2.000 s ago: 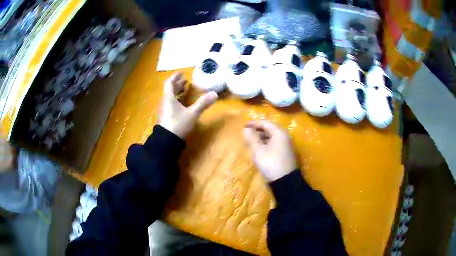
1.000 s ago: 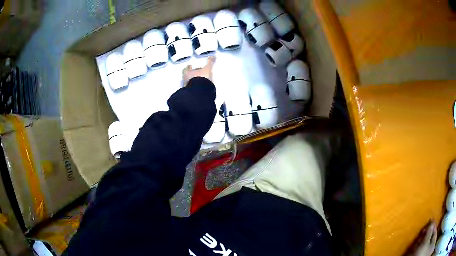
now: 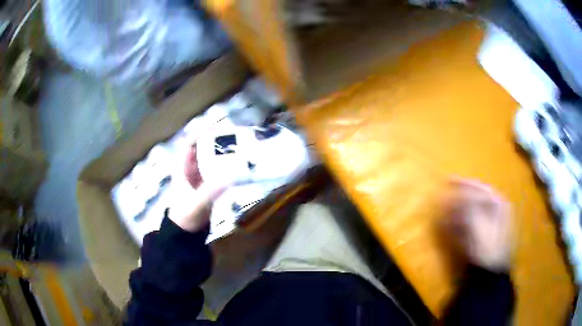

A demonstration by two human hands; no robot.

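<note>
My left hand [image 3: 199, 202] is closed around a white camera body [image 3: 271, 159] and holds it above the open lower carton at the left. The body is blurred; a squarish black panel and a dark face show on it. My right hand [image 3: 482, 223] is blurred over the orange-yellow table cover [image 3: 408, 134], at the right. I see nothing in it, but its fingers are too blurred to tell how they are placed.
The lower carton [image 3: 105, 226] holds white camera bodies. A blurred row of finished bulb cameras [image 3: 550, 159] lies along the table's far edge, beside a white paper sheet [image 3: 517, 67]. A translucent plastic bag [image 3: 127, 35] is at the top left.
My left hand has taken hold of a camera body and raised it out of the carton towards the table. The view has swung right, and my right hand now shows fully over the table.
</note>
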